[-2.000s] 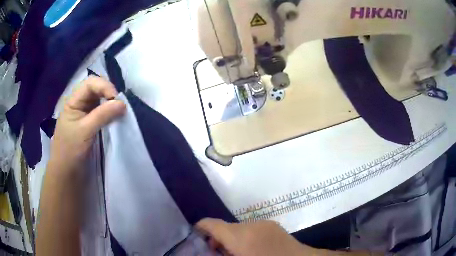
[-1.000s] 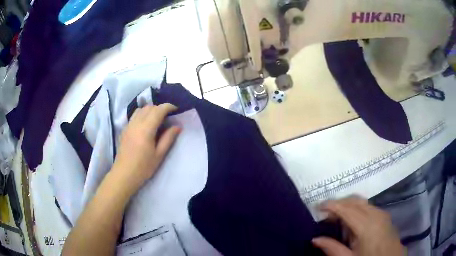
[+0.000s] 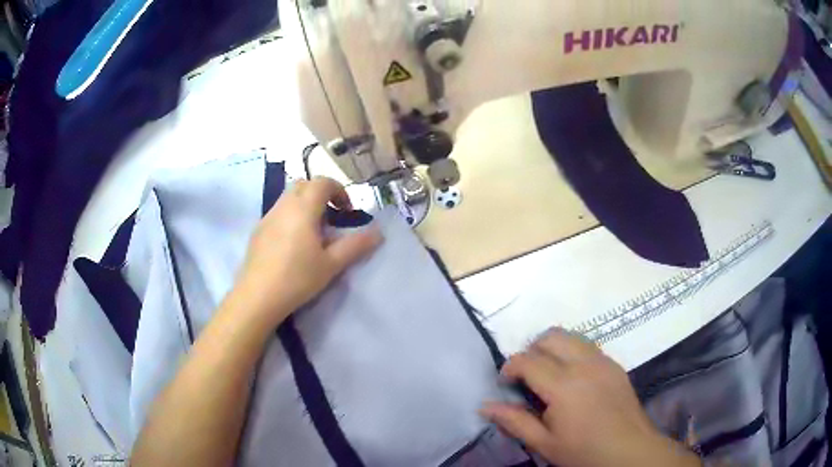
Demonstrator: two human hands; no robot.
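Observation:
A light grey-blue panel (image 3: 392, 319) lies in front of the sewing machine, with a dark strip (image 3: 310, 392) across it and a dark edge along its right side. My left hand (image 3: 306, 242) pinches the panel's upper edge just left of the presser foot (image 3: 412, 191). My right hand (image 3: 570, 401) holds the panel's lower right edge near the table's front. More light cloth (image 3: 205, 210) with dark parts lies folded left of my left hand. Whether the panel's edge is under the foot cannot be told.
The cream HIKARI machine (image 3: 511, 55) stands behind. A curved navy piece (image 3: 620, 173) lies on its bed and over the table. Dark cloth (image 3: 82, 137) with a bright blue object (image 3: 102, 46) is upper left. Grey and navy pieces (image 3: 721, 383) sit below the table edge at right.
The light panel now covers the dark panel that showed between my hands. My left hand and the cloth edge are closer to the presser foot. The view has shifted.

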